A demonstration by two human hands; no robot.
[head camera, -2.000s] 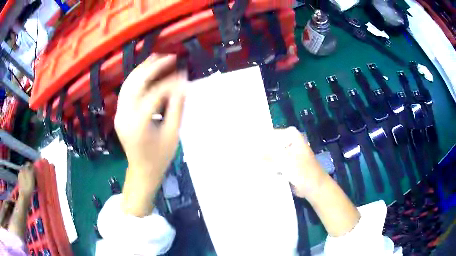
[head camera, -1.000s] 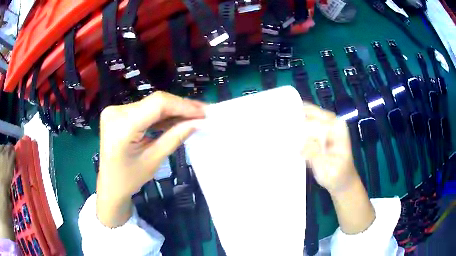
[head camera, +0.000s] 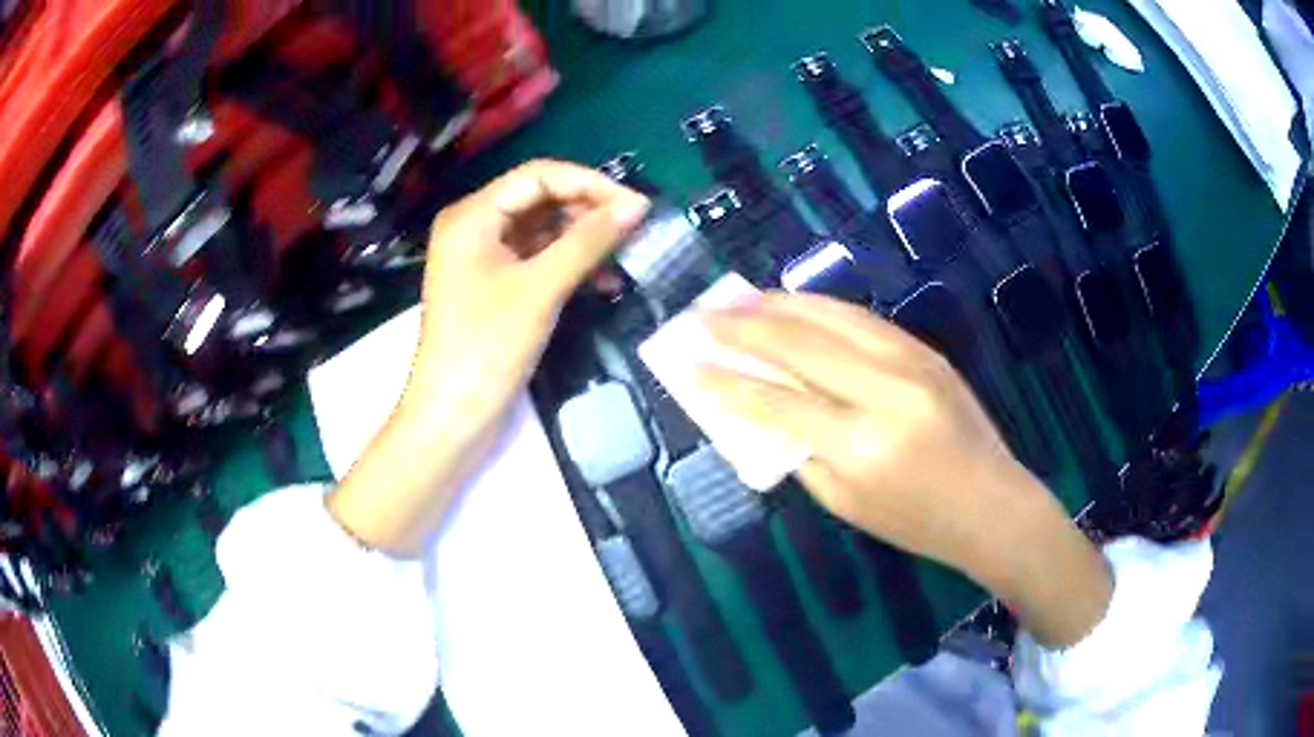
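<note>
My left hand point(head camera: 497, 303) has thumb and finger pinched at the edge of a small translucent grey film with faint lines point(head camera: 664, 251). My right hand point(head camera: 879, 418) holds a small stiff white card point(head camera: 721, 386) just below and to the right of that film. A long white sheet point(head camera: 541, 598) lies under my left forearm. Two watch faces below the card carry grey-white film, one at the left point(head camera: 605, 432) and one with text lines point(head camera: 713, 494). Watches with glossy black screens point(head camera: 922, 219) lie in slanting rows to the right.
Red trays point(head camera: 65, 187) stand at the upper left, with black straps and silver buckles hanging over them. A clear jar point(head camera: 634, 12) is cut off at the top edge. White paper point(head camera: 1225, 101) lies along the green table's right edge. A blue object point(head camera: 1268, 360) is beyond the table.
Both hands have let go of the long white sheet, which now lies lower left. My right hand now holds the small card and my left hand pinches the film. The view has shifted right.
</note>
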